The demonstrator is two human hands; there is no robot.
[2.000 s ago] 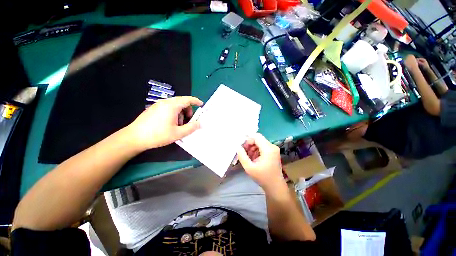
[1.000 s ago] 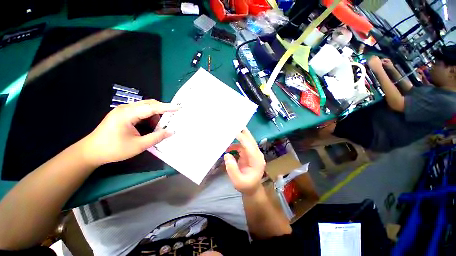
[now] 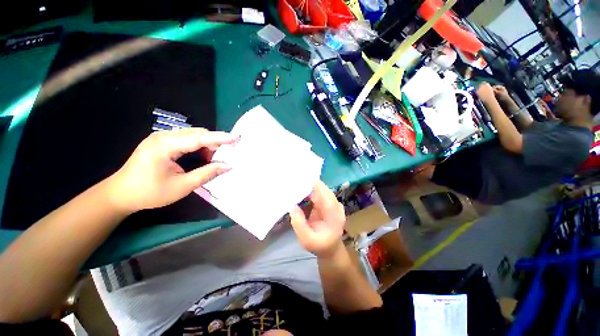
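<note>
A small stack of white paper sheets [image 3: 266,170] is held above the bench's front edge, its sheets slightly offset at the right. My left hand [image 3: 171,167] pinches its left side between thumb and fingers. My right hand [image 3: 319,220] holds its lower right edge, with the fingertips partly hidden by the paper. Several silver-grey strips [image 3: 170,120] lie fanned on the black mat [image 3: 125,85], partly hidden behind my left hand.
A small black device [image 3: 261,80] with a thin cable lies behind the paper. A black cylindrical tool [image 3: 332,117], a red packet [image 3: 403,136] and a white mug [image 3: 450,108] are at the right. An open cardboard box [image 3: 395,252] is below. A person [image 3: 520,144] sits at far right.
The view has turned right over the last two seconds, so the bench appears further left. Since one second ago the sheets have shifted against each other at the right, and my right fingers have closed on them.
</note>
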